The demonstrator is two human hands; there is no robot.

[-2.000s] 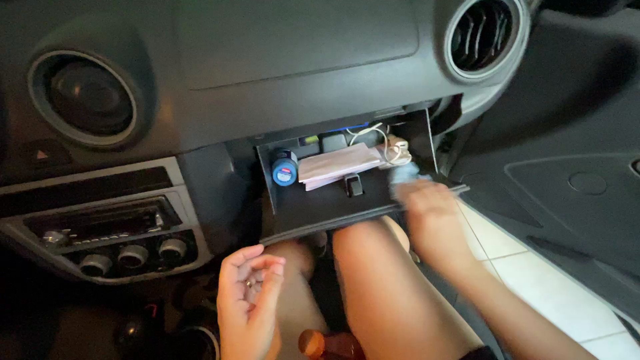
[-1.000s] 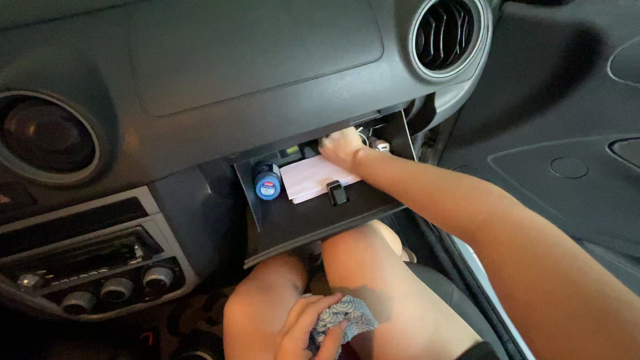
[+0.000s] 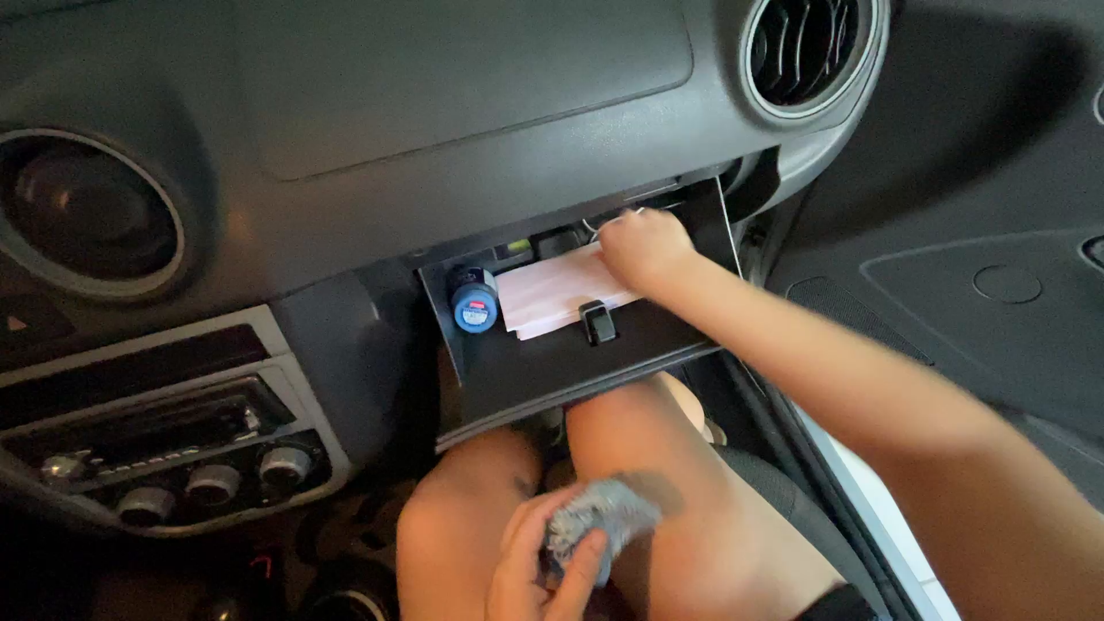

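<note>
The glove compartment [image 3: 535, 379] of a car hangs open above my knees. My right hand [image 3: 647, 246] reaches into it, over the right end of a stack of folded pale pink papers [image 3: 552, 289]; its fingertips are hidden, so I cannot tell what they hold. Part of a white cable [image 3: 590, 228] shows beside that hand. At the compartment's left side lies a bottle with a blue cap [image 3: 474, 306]. Low in the view, above my lap, my left hand [image 3: 548, 552] is closed on a crumpled grey-blue patterned cloth [image 3: 599, 522].
A black latch [image 3: 597, 323] stands up from the lid of the compartment. The dashboard [image 3: 483, 95] spans the top, with a round air vent [image 3: 811, 52] at right. Radio and control knobs [image 3: 213, 485] are at left, the door panel [image 3: 992, 216] at right.
My right hand has moved from the compartment's right edge into its inside. The cloth, seen near my right hand two seconds ago, is now in my left hand, which was empty then.
</note>
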